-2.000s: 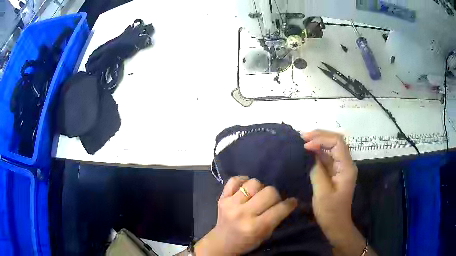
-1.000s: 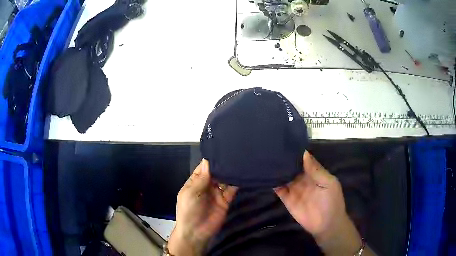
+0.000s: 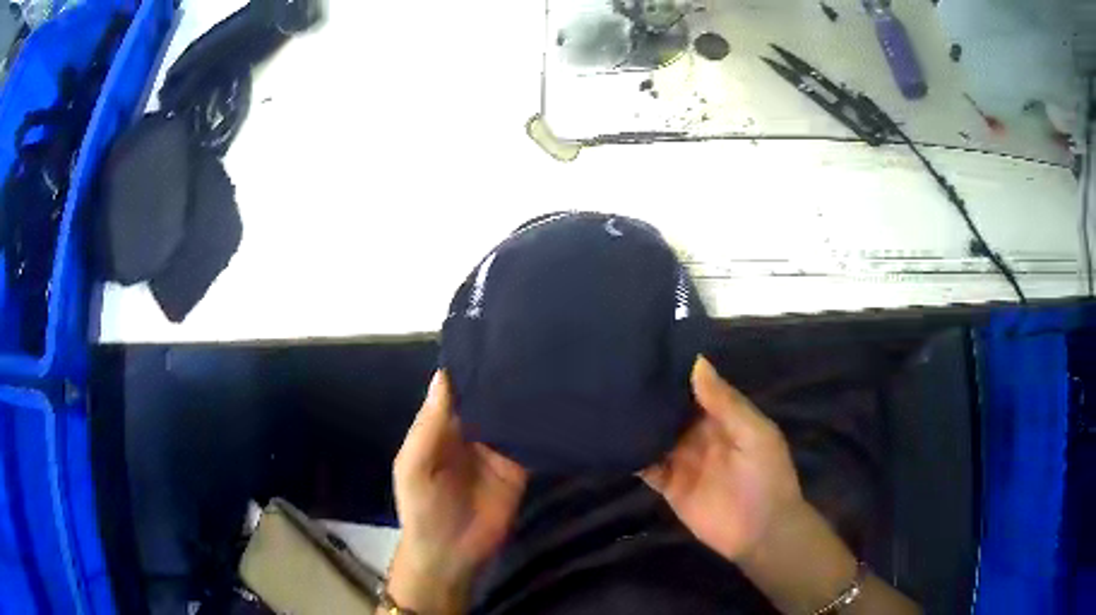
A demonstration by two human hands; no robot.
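A partly sewn black pouch body [image 3: 571, 348] is held up at the table's front edge, its rounded panel facing me. Pale toothed zipper lines show along its upper left, top and right edges. My left hand [image 3: 463, 493] grips its lower left side, with the fingers partly hidden behind it. My right hand [image 3: 733, 469] grips its lower right side, thumb on the edge and fingers underneath.
Black fabric panels [image 3: 150, 204] and looped black strips [image 3: 222, 72] lie at the left beside a blue bin [image 3: 90, 156]. Black thread snips [image 3: 829, 96] on a cord and a purple-handled screwdriver [image 3: 895, 51] lie at the upper right. A tan case [image 3: 301, 565] is below the table.
From both hands working on its edge, the pouch body was turned to face me, held at both sides. Since one second ago it has shifted slightly left with both hands.
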